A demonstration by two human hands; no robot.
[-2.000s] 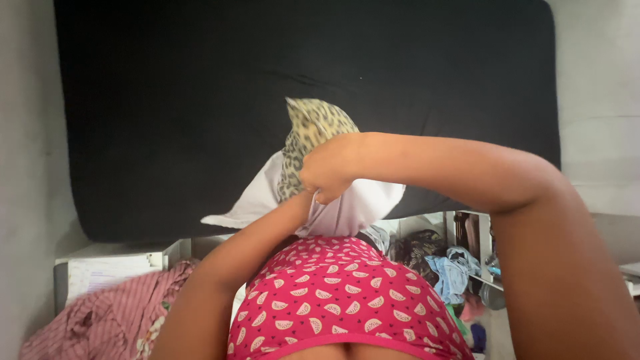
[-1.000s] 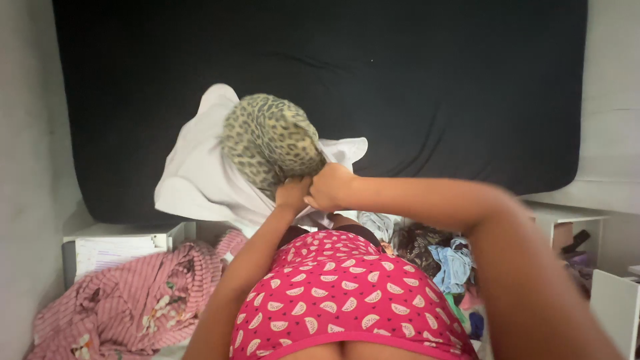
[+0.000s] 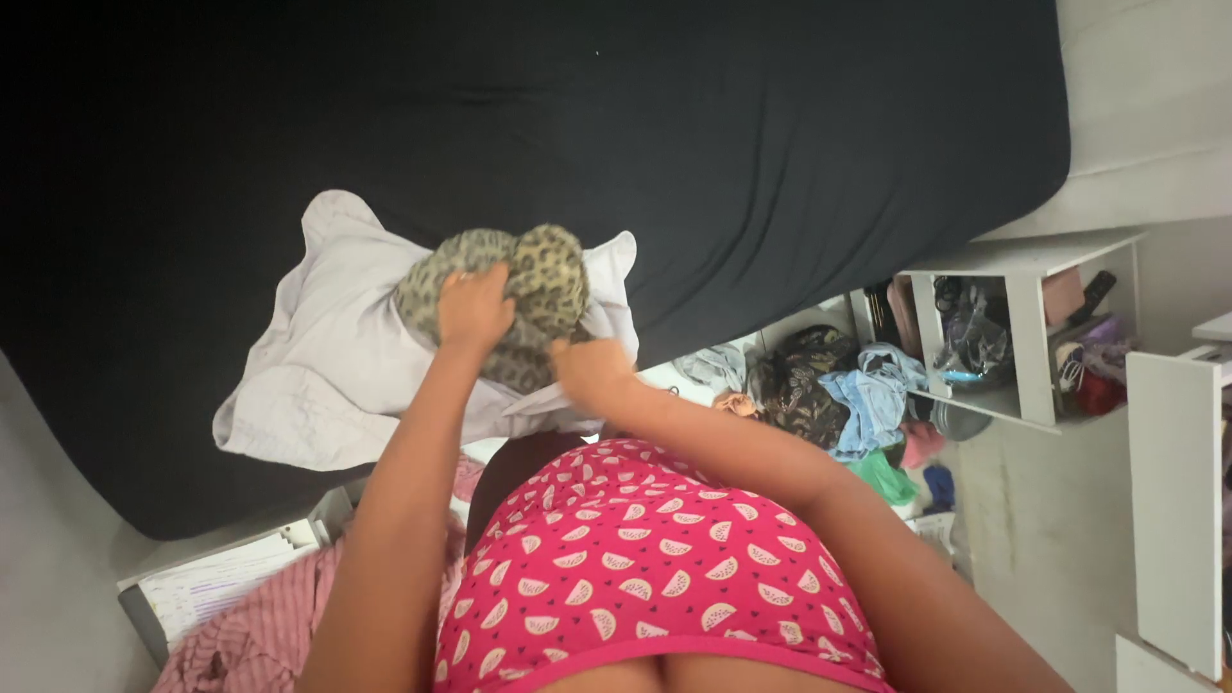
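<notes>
My left hand (image 3: 474, 306) rests on a bunched leopard-print cloth (image 3: 549, 279), its fingers curled into the fabric. My right hand (image 3: 589, 371) is at the lower right side of the same cloth, slightly blurred, with its fingertips hidden against the fabric. A white pillowcase or similar white fabric (image 3: 327, 318) lies spread beneath and around the leopard-print cloth, at the near edge of a mattress with a black sheet (image 3: 674, 173). Whether something is inside the leopard-print cloth cannot be seen.
White shelving (image 3: 1030, 279) with bags and small items stands at right. Piled clothes, including light blue denim (image 3: 871, 395), lie by the mattress edge. Pink striped fabric (image 3: 260, 616) and a white box with papers (image 3: 226, 577) sit at lower left. A white cabinet panel (image 3: 1174, 510) is far right.
My hands, close together one second ago at the lower end of the leopard-print cloth, are now apart, the left one higher up on it. The cloth has become more bunched. The view has shifted.
</notes>
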